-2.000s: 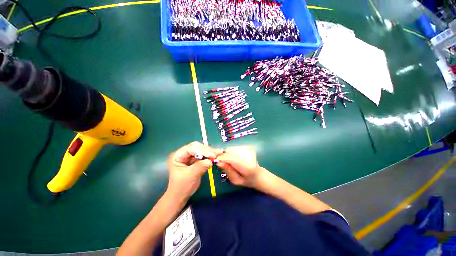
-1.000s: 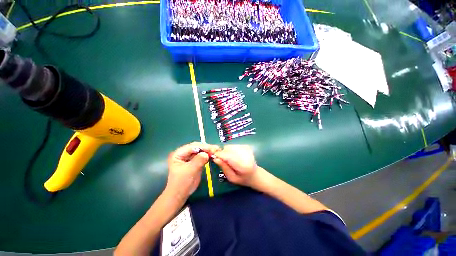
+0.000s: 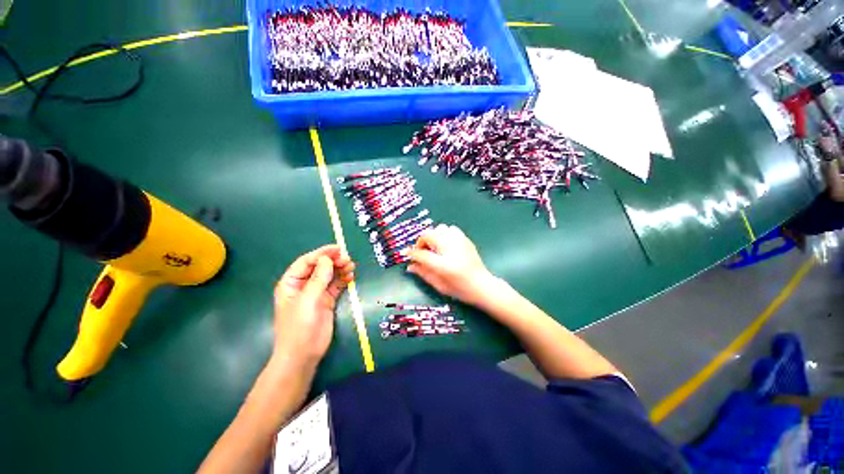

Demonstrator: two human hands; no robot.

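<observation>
A row of short red, black and white wire leads [image 3: 384, 199] lies right of the yellow line. My right hand [image 3: 449, 264] is at the row's lower end, its fingertips closed on the right end of a wire lead. My left hand [image 3: 307, 301] is beside the yellow line, thumb and fingers together; whether a small piece is between them cannot be told. A small near pile of leads [image 3: 426, 322] lies below my right hand. A large loose pile of leads [image 3: 509, 157] lies right of the row.
A blue bin [image 3: 398, 106] full of leads stands behind the row. White paper sheets [image 3: 601, 111] lie right of it. A yellow heat gun [image 3: 176, 245] lies at left with a black cord [image 3: 88, 93]. Part of another person [image 3: 824, 208] shows at the far right edge.
My hands were together at a small piece and are now apart. My right hand has moved up to the row's lower end, uncovering the near pile. The view has shifted to the right.
</observation>
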